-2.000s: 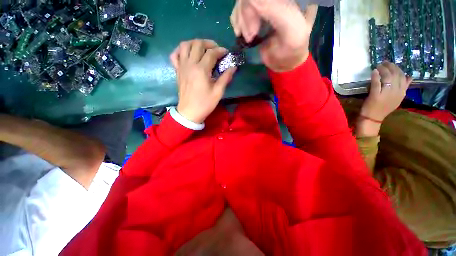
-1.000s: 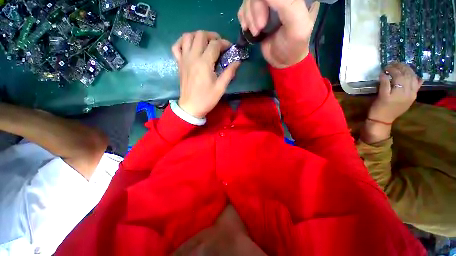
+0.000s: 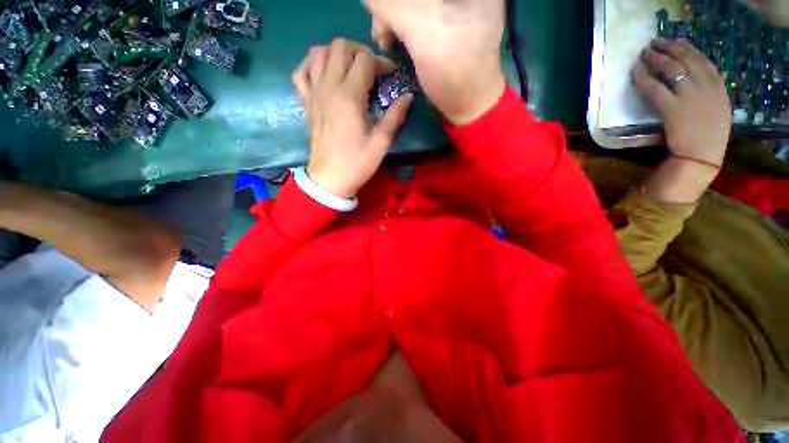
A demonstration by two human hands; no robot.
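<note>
My left hand (image 3: 342, 117) holds a small dark circuit board (image 3: 392, 89) with silver parts between thumb and fingers, near the front edge of the green bench. My right hand (image 3: 445, 52) is blurred and cut off by the top edge. Its fingers are curled around the hand power tool, whose body is hidden by the hand. Only a dark narrow part shows between the right hand and the board. Whether it touches the board cannot be told.
A tangled pile of boards (image 3: 104, 73) lies at the upper left of the green bench (image 3: 259, 130). A black cable (image 3: 516, 52) runs beside my right hand. A neighbour's hand (image 3: 688, 104) reaches over the metal tray (image 3: 610, 137) with rows of boards. Another person's arm (image 3: 86, 229) is at left.
My right hand has turned and moved slightly left, and now hides the grey tool body. My left hand still holds the board, slightly higher. The neighbour's hand has moved up over the tray.
</note>
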